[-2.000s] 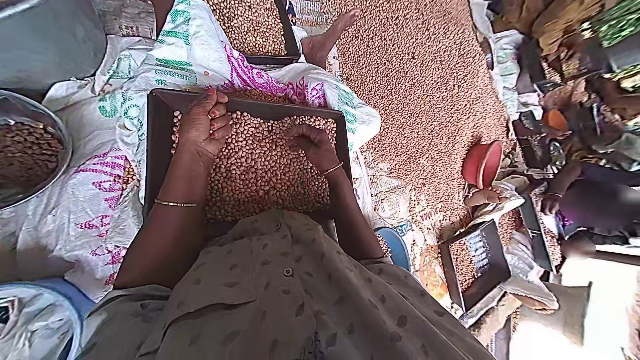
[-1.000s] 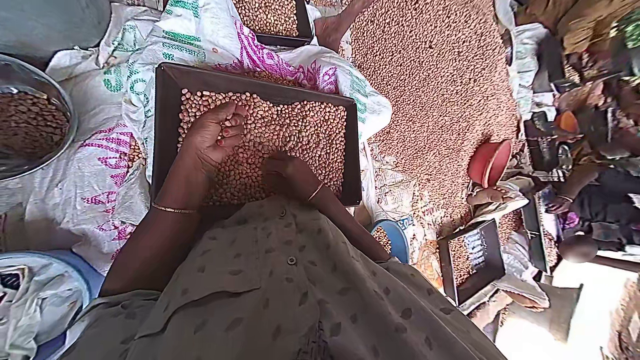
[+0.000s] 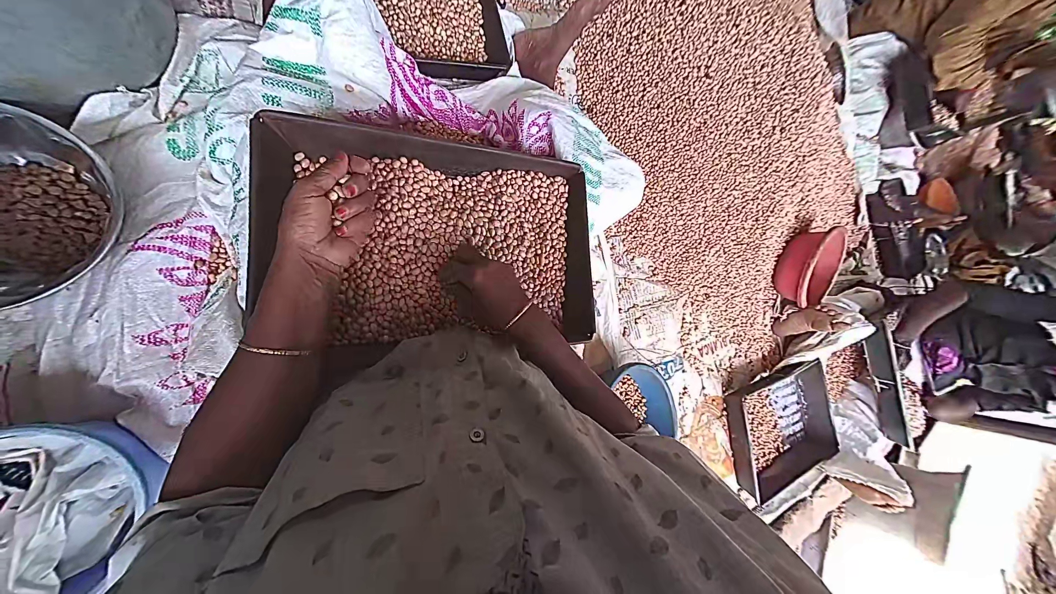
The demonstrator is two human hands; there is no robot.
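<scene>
A dark rectangular tray (image 3: 587,247) lies in front of me, filled with a layer of pale brown nuts, seemingly peanuts (image 3: 495,206). My left hand (image 3: 328,216) is over the tray's left part, palm turned up and fingers curled around a few nuts; some show between the thumb and fingers. Near the middle of the tray, my right hand (image 3: 483,285) rests low on the nuts with its fingers bent down. Its fingertips are in shadow, so whether it holds a nut cannot be told. A thin bangle circles each wrist.
White woven sacks (image 3: 132,198) lie around the tray. A metal bowl of nuts (image 3: 115,206) is at left, a blue tub (image 3: 148,462) below it. Nuts cover the floor at right, with a red bowl (image 3: 804,268), blue container (image 3: 660,404) and another tray (image 3: 825,429). A person's foot (image 3: 536,54) is beyond.
From two seconds ago, my right hand has moved from the tray's upper right part down toward its middle. My left hand stays over the left part, fingers curled.
</scene>
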